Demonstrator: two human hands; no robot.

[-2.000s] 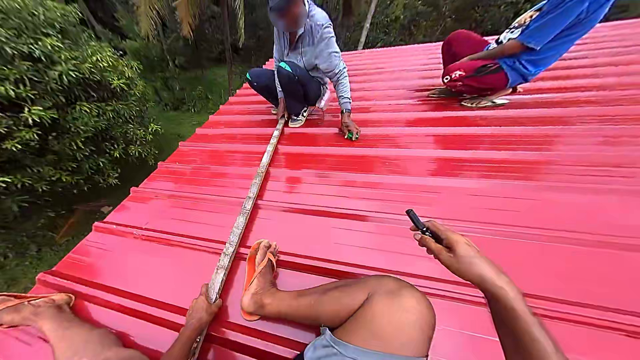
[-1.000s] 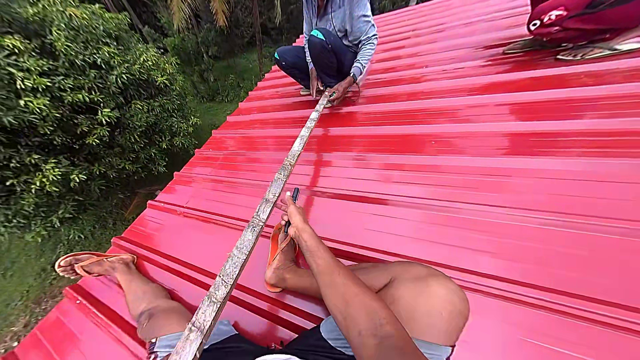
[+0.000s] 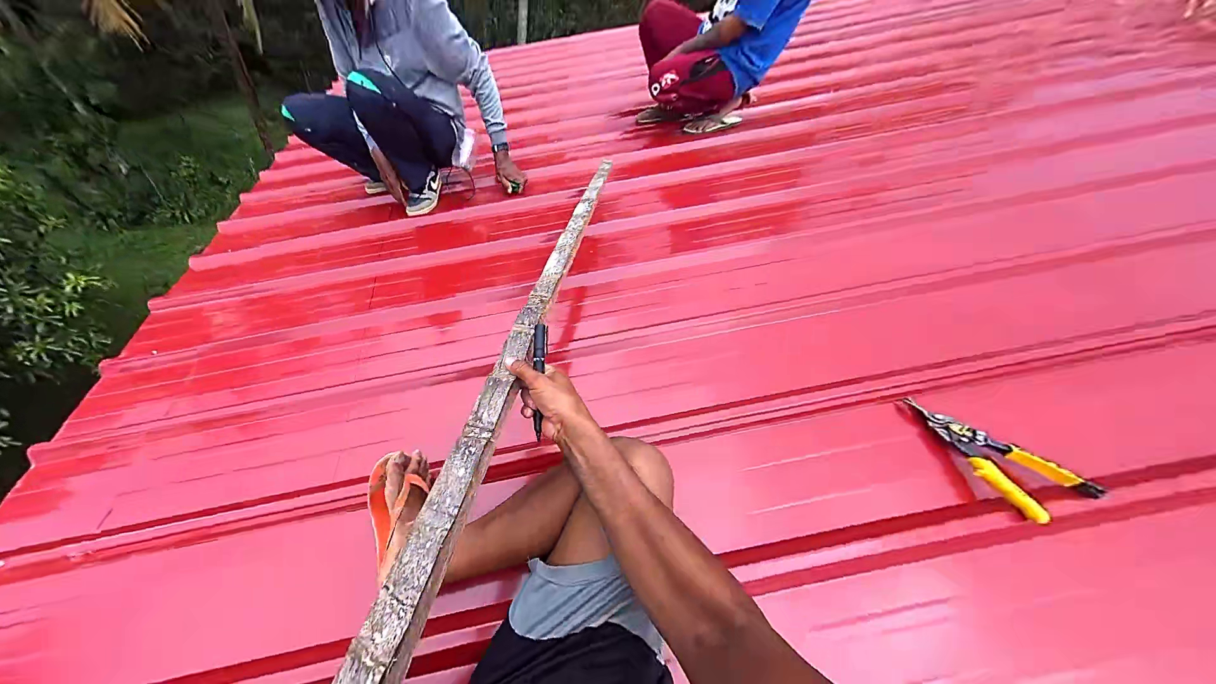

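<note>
My right hand (image 3: 553,401) grips a black marker pen (image 3: 540,356) upright in its fingers, and its thumb rests on a long weathered wooden strip (image 3: 475,442). The strip is lifted over the red ribbed metal roof and slants from the bottom edge of the view toward the upper middle. My left hand is not in view. Yellow-handled snips (image 3: 988,456) lie on the roof to the right, their handles apart.
A person in a grey hoodie (image 3: 418,47) squats at the upper left, one hand on the roof (image 3: 807,285). Another person in a blue shirt (image 3: 755,38) squats farther back. The roof's edge runs down the left, with bushes (image 3: 43,294) beyond.
The hooded person held the strip's far end a second ago and has let it go. The strip has swung clear of that person. My left hand, on the strip two seconds ago, has left the view.
</note>
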